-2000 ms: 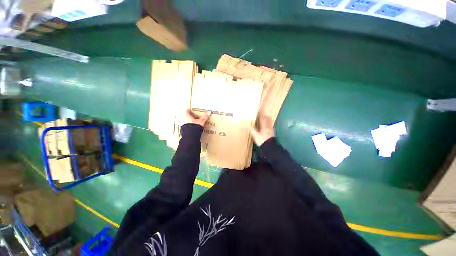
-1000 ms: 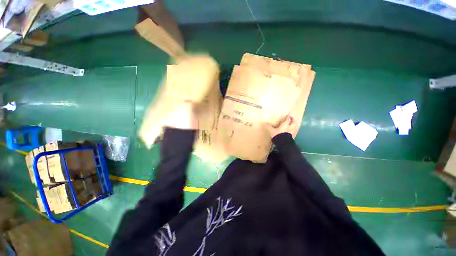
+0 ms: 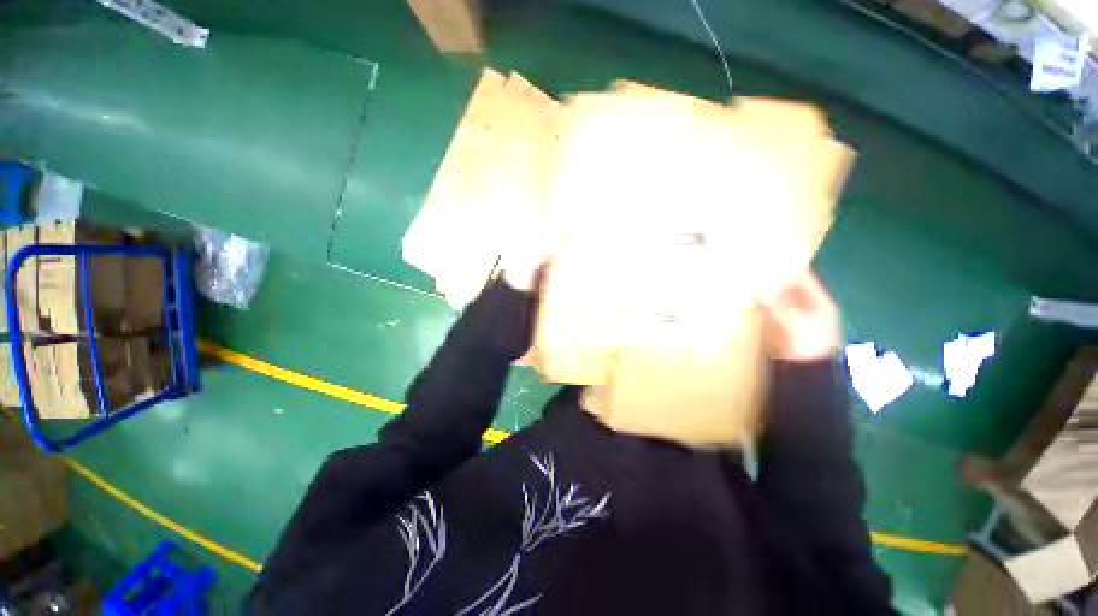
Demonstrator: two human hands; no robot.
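Observation:
A tan carton blank (image 3: pixel 674 217), overexposed and blurred, is in front of me above the floor stacks. My right hand (image 3: pixel 801 315) is at its right edge, blurred. My left hand (image 3: pixel 525 267) is at its left edge, mostly washed out by glare. Both hands appear to hold the blank, whose lower panel hangs towards my body. A stack of flat blanks (image 3: pixel 482 181) lies on the green floor to the left. More tan blanks show behind the held one at the upper right.
White paper pieces (image 3: pixel 880 375) lie on the floor to the right. A blue-framed trolley (image 3: pixel 102 337) with cartons stands at left, beside clear plastic wrap (image 3: pixel 229 267). An open large carton (image 3: pixel 1066 481) is at right. A brown carton (image 3: pixel 448 24) is at the top.
My left hand has moved from the left stack to the left edge of a blank between both hands. My right hand has moved right, to its other edge. The view has shifted and turned.

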